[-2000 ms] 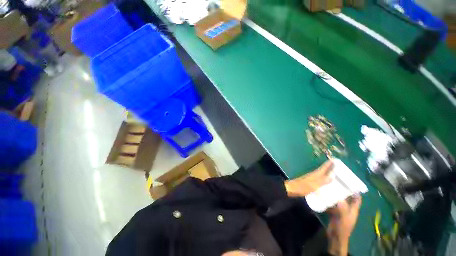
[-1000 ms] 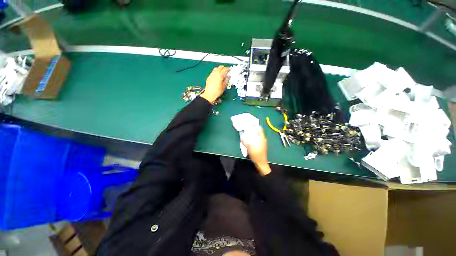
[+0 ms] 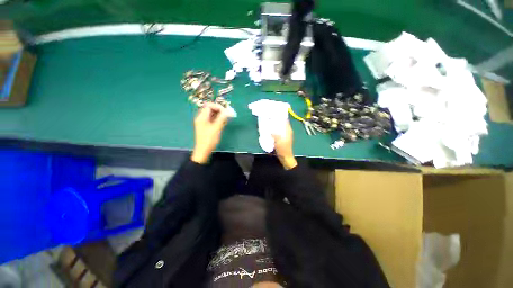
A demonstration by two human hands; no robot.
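Note:
My right hand [image 3: 284, 145] holds a white plastic housing [image 3: 271, 119] at the bench's front edge. My left hand [image 3: 208, 127] is to its left, fingers pinched on a small white plastic piece [image 3: 228, 111]. A pile of small brown-silver metal components [image 3: 202, 87] lies just beyond my left hand. More small white pieces [image 3: 243, 56] lie beside the grey-white machine [image 3: 274, 67]. Yellow-handled pliers [image 3: 301, 117] lie right of the housing, against the bundled wired leads [image 3: 354, 117].
White housings [image 3: 433, 98] are heaped at right. The black screwdriver [image 3: 296, 39] hangs over the machine. An open carton [image 3: 378, 211] stands below the bench at right. A blue stool [image 3: 121, 205] and blue bin [image 3: 25, 197] are at left. A small carton [image 3: 25, 79] is at far left.
My left hand has moved from the small white pieces back toward me and now holds one. My right hand still holds the housing. The view has shifted.

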